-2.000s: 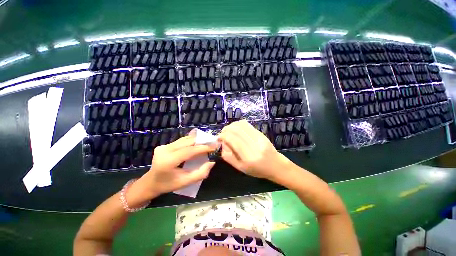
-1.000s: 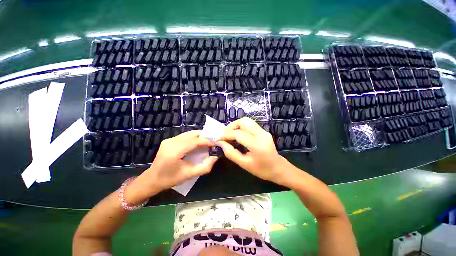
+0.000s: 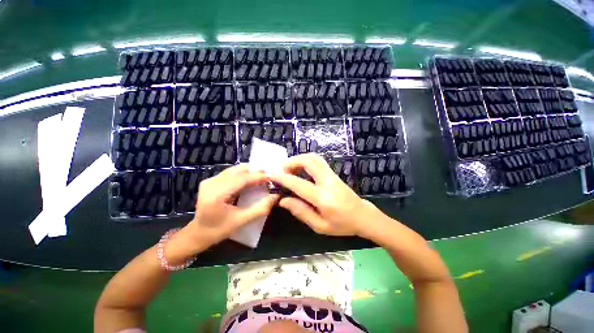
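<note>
My left hand (image 3: 228, 200) grips a white strip (image 3: 251, 224) that sticks out above and below the fingers. My right hand (image 3: 320, 195) meets it at the fingertips, bent at the strip's edge. A little black shows between the fingertips, but its shape is mostly hidden by the fingers. The clear tray (image 3: 173, 123) before me holds slanted rows of black parts. One shiny pocket (image 3: 323, 139) near its right side has few parts. My hands cover part of the tray's front edge.
Several white strips (image 3: 55, 172) lie crossed on the dark surface at the left. A second tray (image 3: 485, 120) of black parts stands at the right, with one shiny pocket (image 3: 473, 174) at its near-left corner. A pale rail (image 3: 62, 94) runs behind the near tray.
The white strip now stands more upright, its upper end further left. The right fingertips have shifted slightly left onto the strip. The black part shows less than before.
</note>
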